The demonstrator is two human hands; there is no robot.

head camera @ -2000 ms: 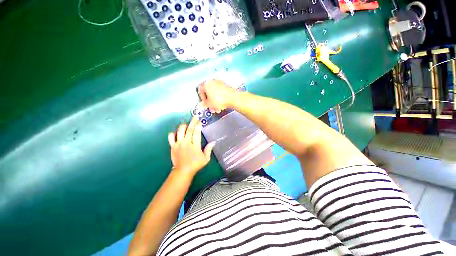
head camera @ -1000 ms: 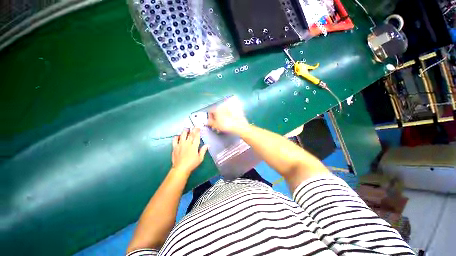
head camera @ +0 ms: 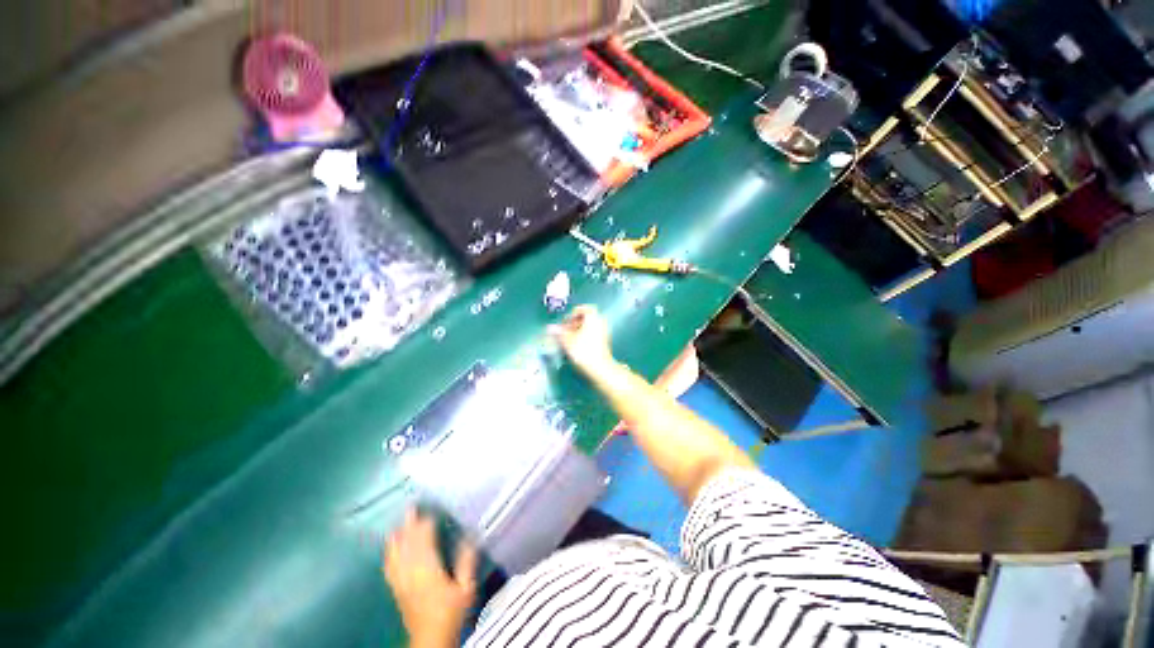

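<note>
A flat panel [head camera: 538, 500] lies near the bench's front edge, its lower part grey. Strong glare whitens its middle, and its dark far end shows small round marks. My left hand [head camera: 428, 576] is blurred, off the panel's near left side, with fingers apart and nothing seen in it. My right hand [head camera: 585, 339] is beyond the panel to the right, fingers bunched. Whether it holds something small is unclear. A small white bottle [head camera: 557, 291] lies just beyond its fingertips.
A yellow air gun [head camera: 639, 258] lies right of the bottle, among tiny white rings. Behind are a bag of black dotted sheets [head camera: 316, 281], a black tray [head camera: 487, 165], an orange-red tray [head camera: 690, 124] and a pink fan [head camera: 289, 86]. A round metal dish [head camera: 805, 117] stands far right.
My right hand has left the panel and moved out toward the bottle. My left hand has drawn back from the panel. The view has turned, bringing the fan in.
</note>
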